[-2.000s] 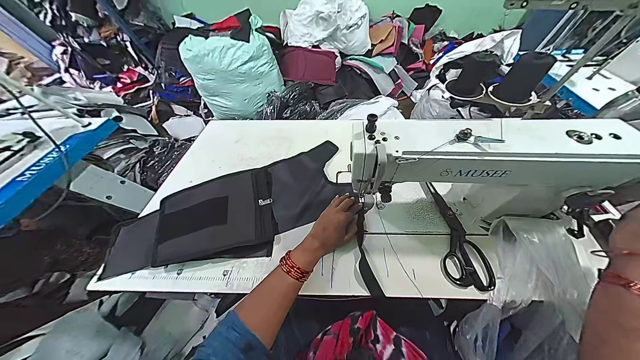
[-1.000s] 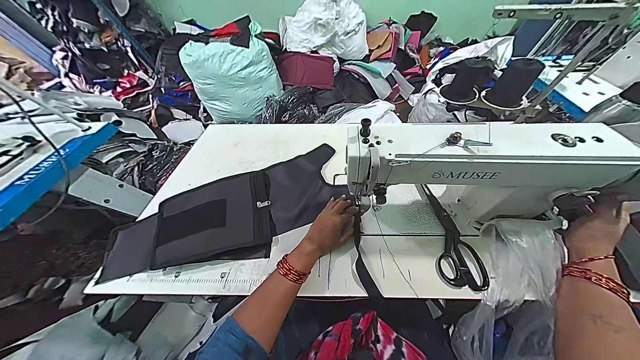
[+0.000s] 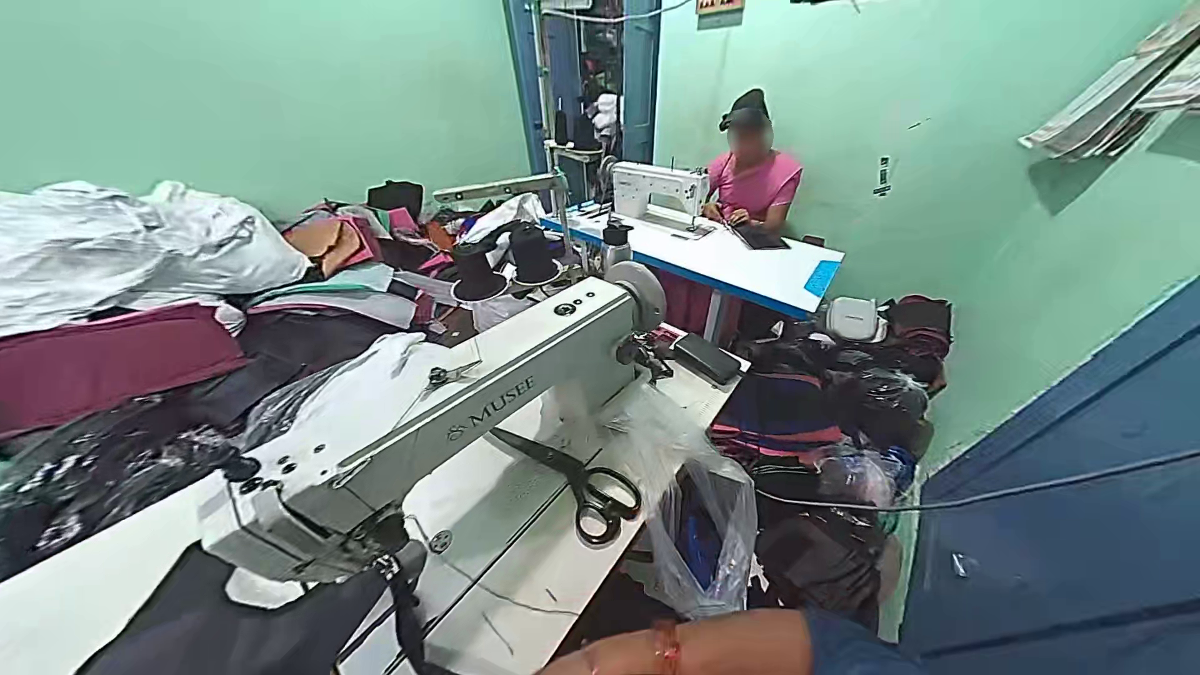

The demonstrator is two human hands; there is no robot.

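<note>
My own hands are both out of sight; only a forearm with a red bangle shows at the bottom edge. A white sewing machine [image 3: 497, 403] stands on the white table [image 3: 511, 609]. Dark fabric [image 3: 244, 614] lies under its needle end at the lower left, and a black strap [image 3: 405, 609] hangs beside that end. Black-handled scissors [image 3: 586, 487] rest on the table, right of the machine's arm. A clear plastic bag [image 3: 717, 553] hangs at the table's right edge, and a black case [image 3: 706, 359] lies by the handwheel.
A person [image 3: 761, 178] in pink sits at another sewing machine [image 3: 659, 192] at the back. Black thread cones [image 3: 536, 253] stand behind my machine. Heaped fabric [image 3: 112, 361] fills the left, dark bundles [image 3: 816, 469] the right floor. A cable [image 3: 984, 504] crosses before a blue door [image 3: 1078, 506].
The view has swung far to the right, bringing in the person and the blue door. The hand that lay by the needle is no longer in view.
</note>
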